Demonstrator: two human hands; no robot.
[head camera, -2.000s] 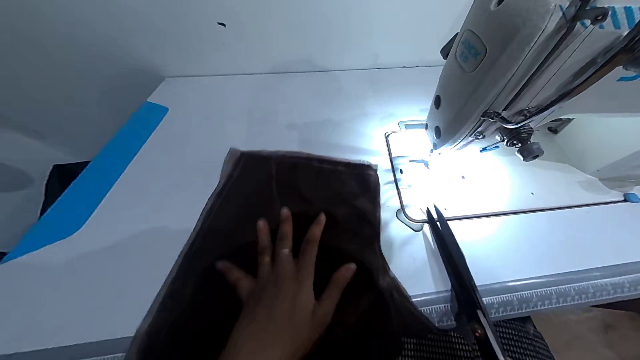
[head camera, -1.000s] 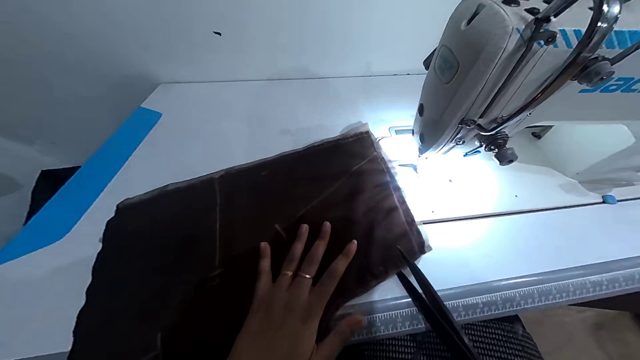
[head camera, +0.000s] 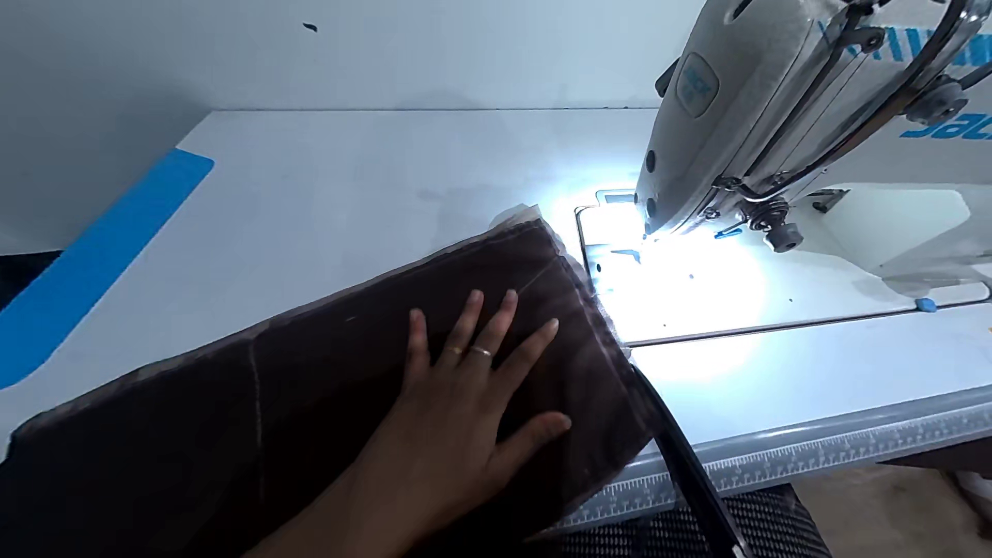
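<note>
Dark brown fabric (head camera: 333, 372) with stitched edges and pale chalk-like lines lies across the white table. My left hand (head camera: 465, 387) rests flat on it, fingers spread, with rings on two fingers. Black-bladed scissors (head camera: 697, 480) reach up from the bottom edge, and one blade shows beside the fabric's right edge; the other blade seems hidden by the fabric. My right hand is out of the frame, below the scissors. The lit needle area of a sewing machine (head camera: 721, 116) is just right of the fabric's upper corner.
Blue tape (head camera: 101, 256) runs along the table's left edge. A measuring tape strip (head camera: 821, 457) lines the front edge. The machine's bed plate (head camera: 697, 287) lies under the light. A black woven surface (head camera: 744, 527) shows below the table, and a white wall (head camera: 434, 46) stands behind.
The fabric has been turned and spread toward the left, and its corner now lies near the machine's needle area. The scissors have moved from beside the machine bed to the fabric's right edge.
</note>
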